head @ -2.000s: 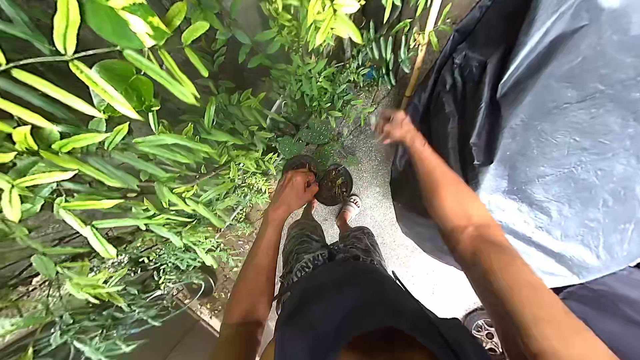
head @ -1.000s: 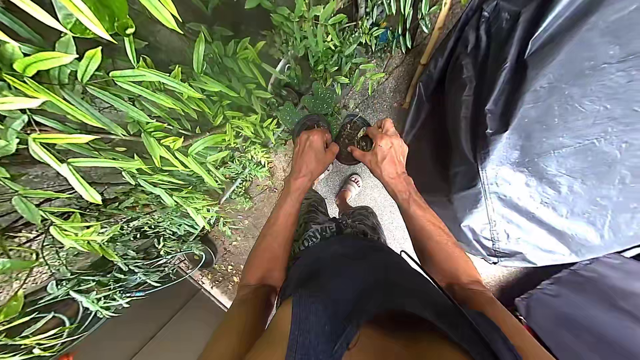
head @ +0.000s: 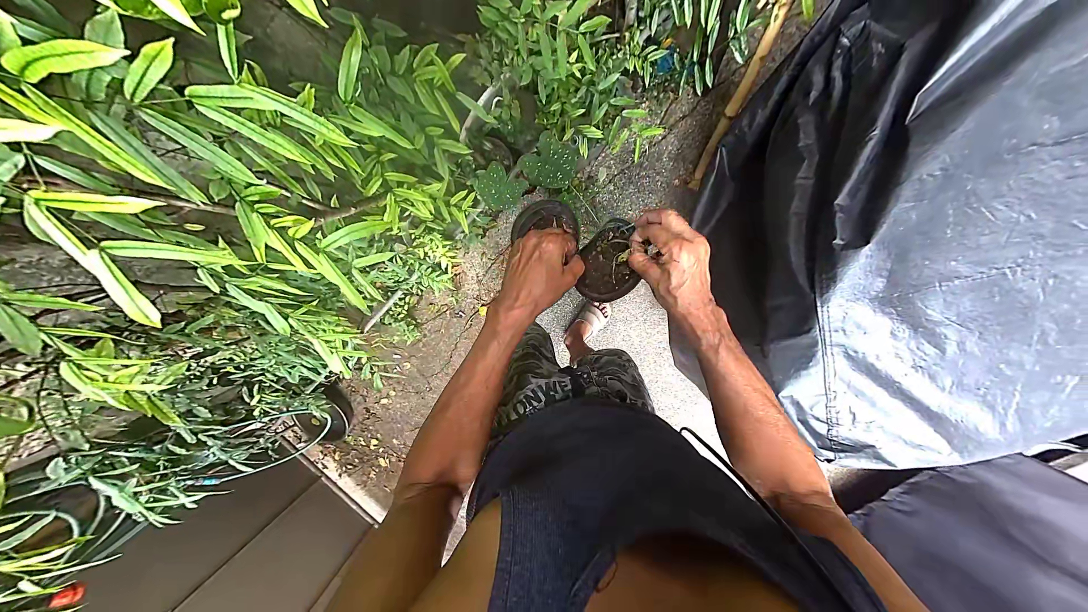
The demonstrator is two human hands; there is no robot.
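Observation:
Two dark round plant pots stand side by side in front of my feet. My left hand (head: 541,268) is curled at the near rim of the left pot (head: 529,216), its fingers closed and their tips hidden. Soil and thin stems fill the right pot (head: 603,270). At that pot's right rim is my right hand (head: 673,259), thumb and fingertips pinched on a small bit of plant matter. Spotted dark green leaves (head: 551,163) spread just beyond the pots.
Dense leafy plants (head: 212,187) crowd the left side. A silver-black tarpaulin cover (head: 952,255) hangs at the right, with a bamboo pole (head: 738,93) leaning beside it. Another dark pot (head: 333,412) stands at the lower left. My sandalled foot (head: 588,319) is on the concrete path.
My right hand, out to the right near the pole two seconds ago, has come back to the right pot. My left hand has moved from between the pots onto the left one.

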